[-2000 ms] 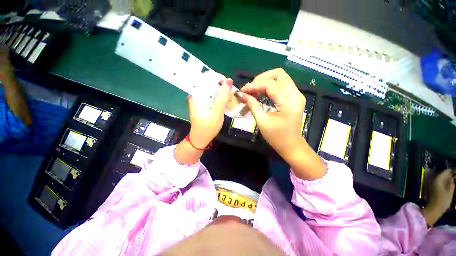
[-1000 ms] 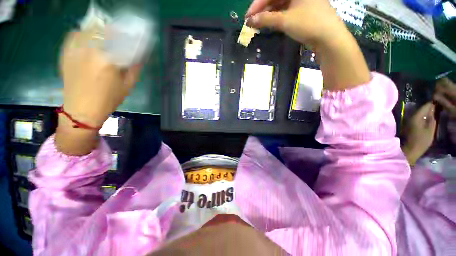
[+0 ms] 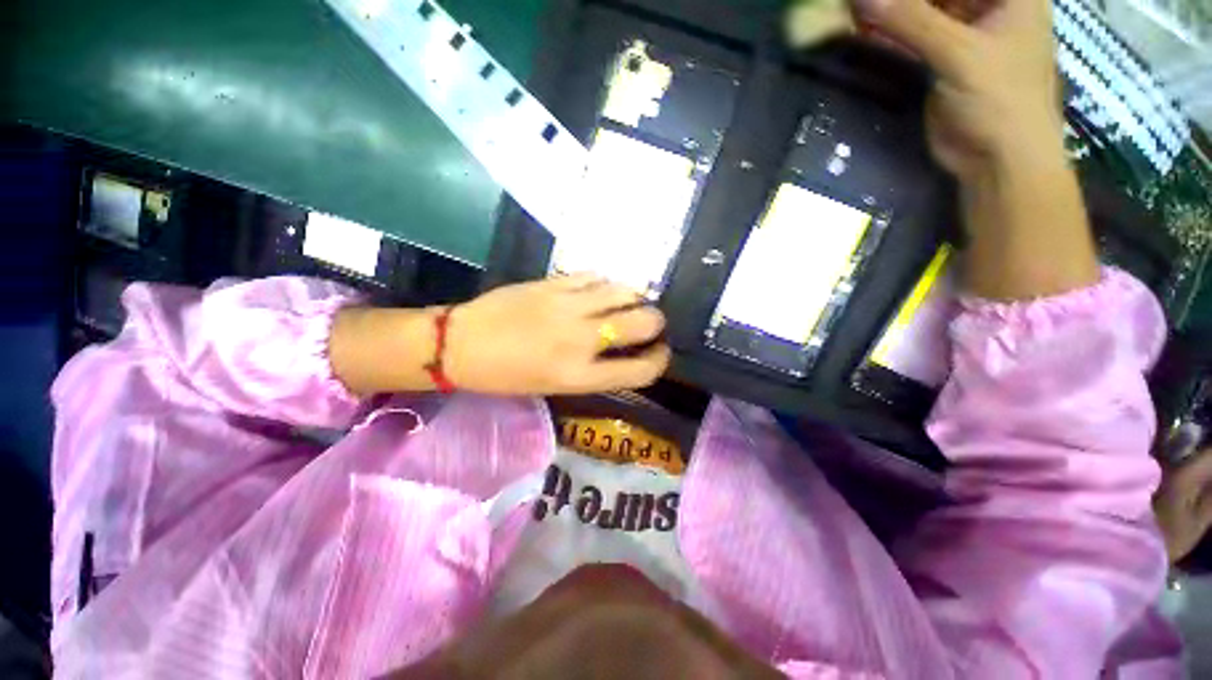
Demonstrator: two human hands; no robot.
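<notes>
The long black phone tray lies at a slant in front of me, with open phones in its pockets. The left phone has a large white battery and a cream patch at its upper end. The middle phone shows a white battery with a yellow edge and no cream patch. My left hand rests with curled fingers at the tray's near edge, below the left phone; what its fingers hold is hidden. My right hand pinches a blurred cream piece above the tray's far side.
A white liner strip with square dark marks runs across the green mat to the left phone. More phones sit lower at the left. White scalloped strips lie at the far right. Part of another person's hand shows at the right edge.
My left hand has moved from the mat to the tray's near edge, and the liner lies on the mat. The tray appears more slanted. My right hand still holds the cream piece, further right in view.
</notes>
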